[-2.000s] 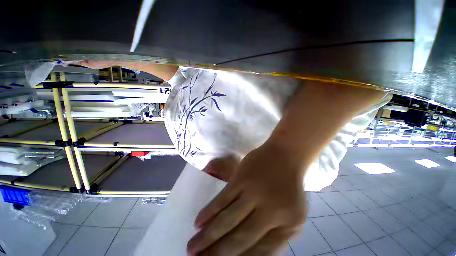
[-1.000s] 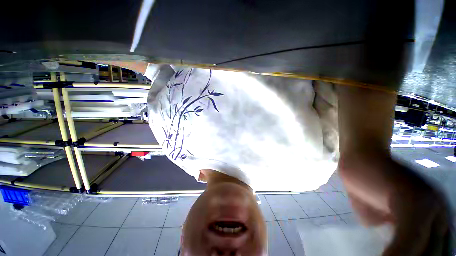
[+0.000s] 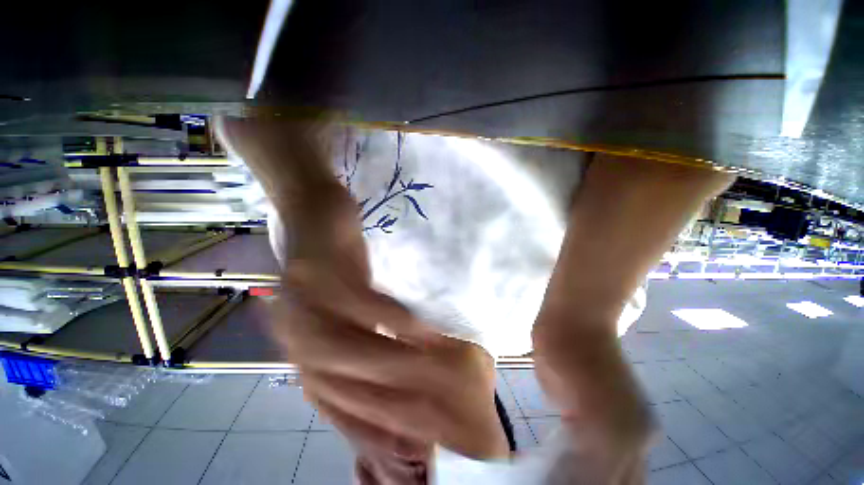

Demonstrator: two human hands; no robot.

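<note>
The view is upside down and shows a person in a white shirt with a dark branch pattern. My left hand is in the picture's middle, in front of the shirt and head, blurred, its fingers bent. My right hand hangs from the right arm at the lower right, blurred and cut off by the bottom edge. A pale white thing lies between the hands at the bottom edge; what it is and whether a hand grips it cannot be told.
A dark surface with a yellowish edge fills the top. Pale pipe racks with white stacks stand at the left. A blue bin and clear plastic trays are at the lower left. Grey tiled floor spreads right.
My left hand has come in over the shirt and head. My right hand has moved from the middle out to the far right, then partly back. The head is now mostly covered.
</note>
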